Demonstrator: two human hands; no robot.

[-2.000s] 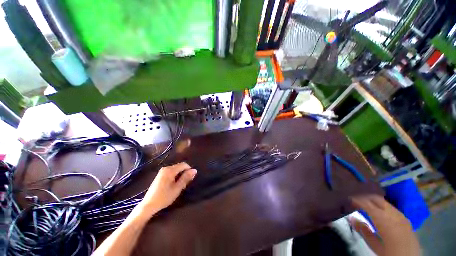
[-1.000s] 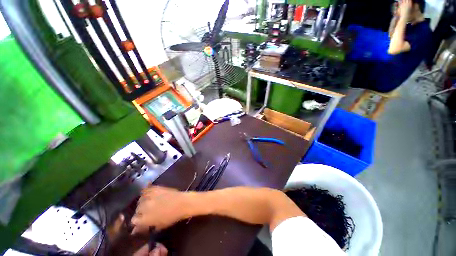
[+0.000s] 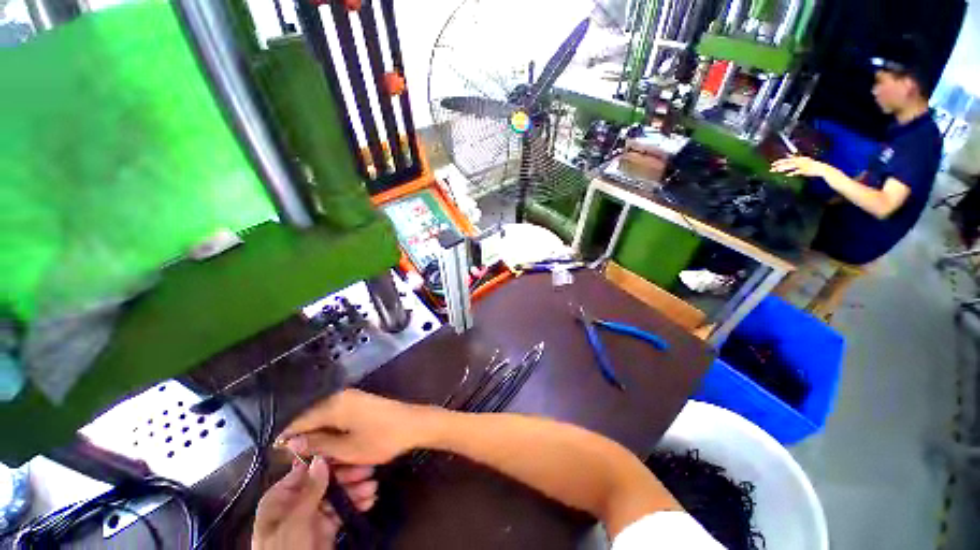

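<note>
My left hand (image 3: 296,510) and my right hand (image 3: 360,432) are close together at the table's front left, below the mould area. Their fingertips meet around a thin cable end (image 3: 300,456) with a pale tip. Fingers hide most of this cable. Dark strands show below my hands. A bundle of black cables (image 3: 505,385) lies on the brown tabletop beyond my right forearm, pale tips pointing up and right. More black cables (image 3: 261,430) hang from under the green crossbeam.
The green press crossbeam (image 3: 193,312) stands above a perforated plate (image 3: 177,424). Blue-handled cutters (image 3: 618,342) lie open on the table. A white tub (image 3: 790,473) of black pieces and a blue bin (image 3: 822,360) stand at right. A fan (image 3: 521,120) and a seated person (image 3: 897,177) are behind.
My right hand has come from the table's right side to meet my left hand at a cable end. The view has swung right, and the person behind has lowered an arm.
</note>
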